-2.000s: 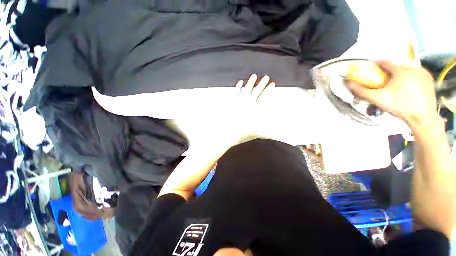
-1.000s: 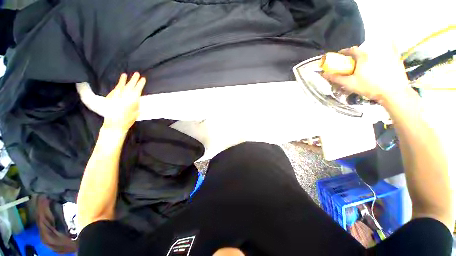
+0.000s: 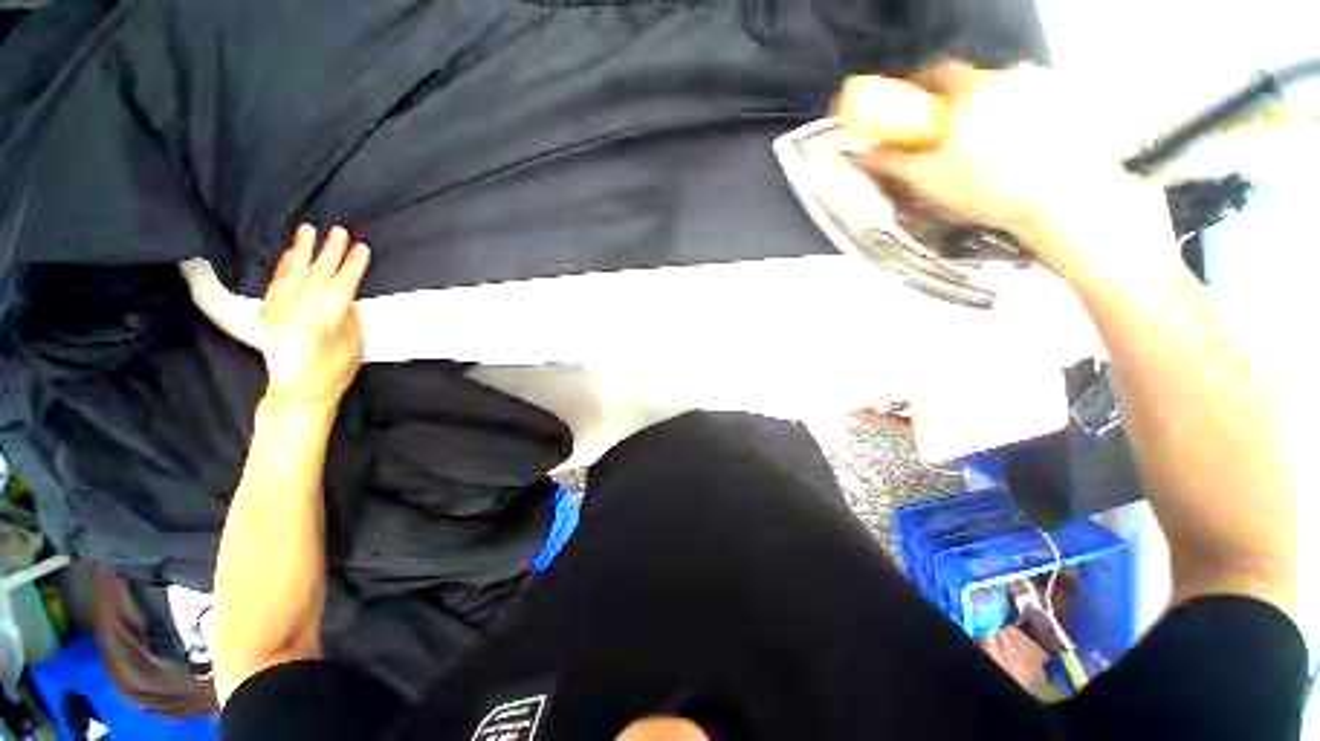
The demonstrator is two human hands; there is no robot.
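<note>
A large dark garment (image 3: pixel 579 174) lies spread over the white ironing board (image 3: pixel 579 322), its straight lower edge running along the board. My left hand (image 3: pixel 314 311) lies on the board's left end, fingertips on the garment's edge, fingers slightly apart. My right hand (image 3: pixel 984 152), blurred, is closed on the orange-brown handle of the steam iron (image 3: pixel 883 225). The iron's silver tip points left over the right part of the garment. Whether its sole touches the cloth cannot be told.
Bunched dark cloth (image 3: pixel 420 478) hangs below the board at left. A dark hose (image 3: pixel 1209 116) is at upper right. Blue crates (image 3: pixel 941 557) holding small items stand low right. A brown sack (image 3: pixel 138 644) and a blue box (image 3: pixel 87 688) are at lower left.
My left hand has moved from the board's middle to its left end. The iron, in my right hand, has moved left onto the garment's right part.
</note>
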